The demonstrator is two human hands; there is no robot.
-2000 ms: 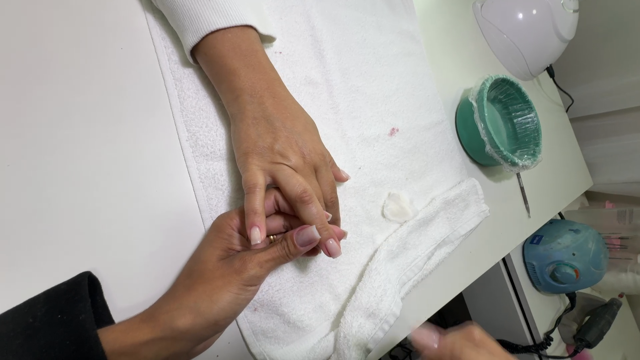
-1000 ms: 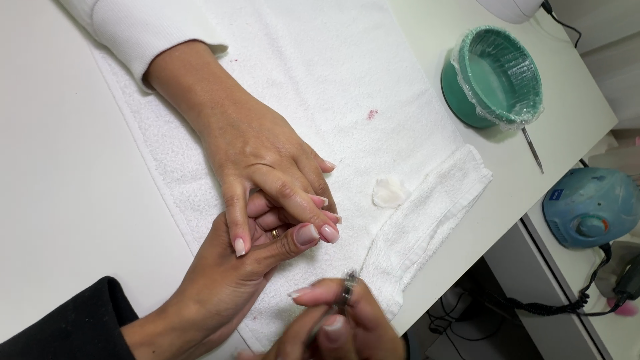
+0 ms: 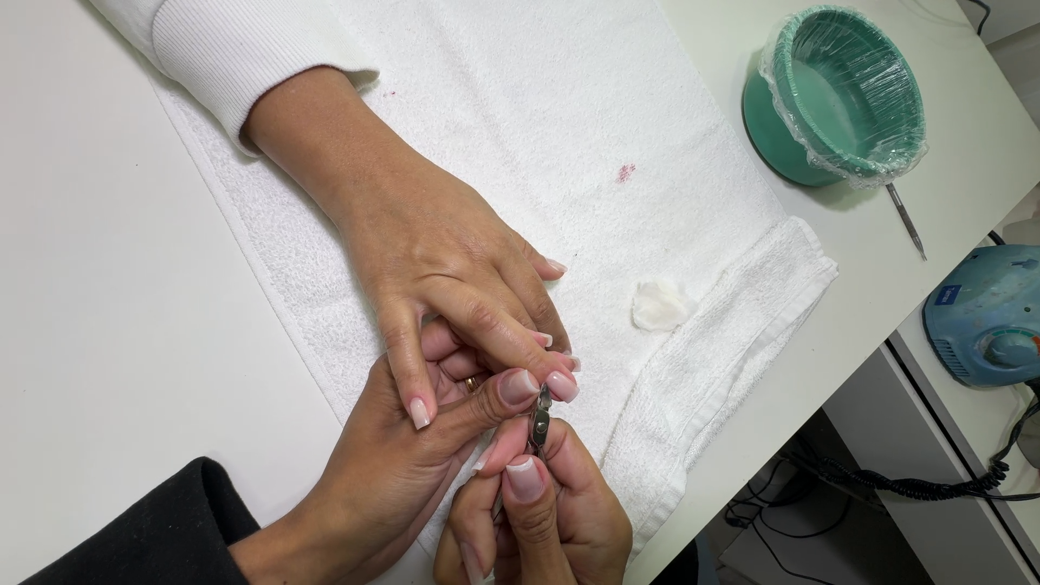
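Note:
Another person's hand (image 3: 422, 211), with a white ribbed sleeve, lies palm down over a white towel (image 3: 520, 106). My left hand (image 3: 406, 439), wearing a ring, holds that hand's fingers from below, its thumb beside the tip of one finger. Metal cuticle nippers (image 3: 540, 422) are gripped in my right hand (image 3: 544, 512). Their jaws touch or nearly touch the edge of that finger's nail; the exact contact is too small to tell. Most of the handles are hidden by my fingers. A white cotton pad (image 3: 660, 306) rests on the towel to the right.
A green bowl (image 3: 760, 130) lined with clear plastic stands at the upper right, with a slim metal tool (image 3: 906, 221) beside it. Beyond the table edge are a blue device (image 3: 987, 313) with a dial, a coiled black cable (image 3: 902, 486) and loose wires.
My right hand has come in from the lower right with the nippers, up to the other person's fingertip. My left hand keeps its hold. The view has moved closer.

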